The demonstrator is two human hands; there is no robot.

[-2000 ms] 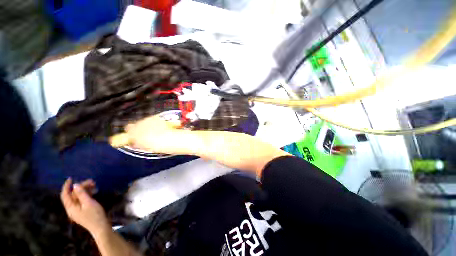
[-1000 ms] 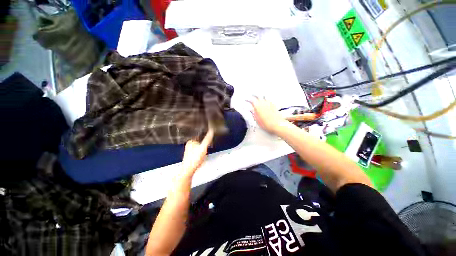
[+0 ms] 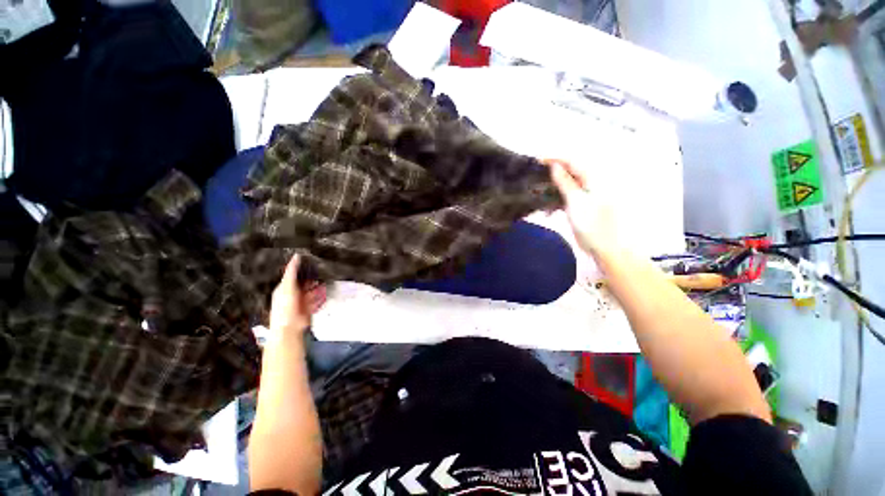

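A brown plaid garment (image 3: 359,184) lies bunched over the navy padded board (image 3: 524,263) and is partly lifted. My right hand (image 3: 574,199) grips its right end, above the board's rounded end. My left hand (image 3: 295,295) grips its lower left edge, near the board's front side; some fingers are hidden by cloth. The steam iron (image 3: 718,276) rests at the table's right edge, its tan handle showing, away from both hands.
A large plaid heap (image 3: 116,339) lies at left, meeting the held garment. Black garments (image 3: 121,107) are at far left. A white arm board (image 3: 611,58) and clear plastic box (image 3: 594,92) are at the table's far side. Hoses run right from the iron.
The iron went from the cloth to the right edge. My right hand moved from the bare table to the garment's end. Both hands now hold the garment, lifted and shifted on the board.
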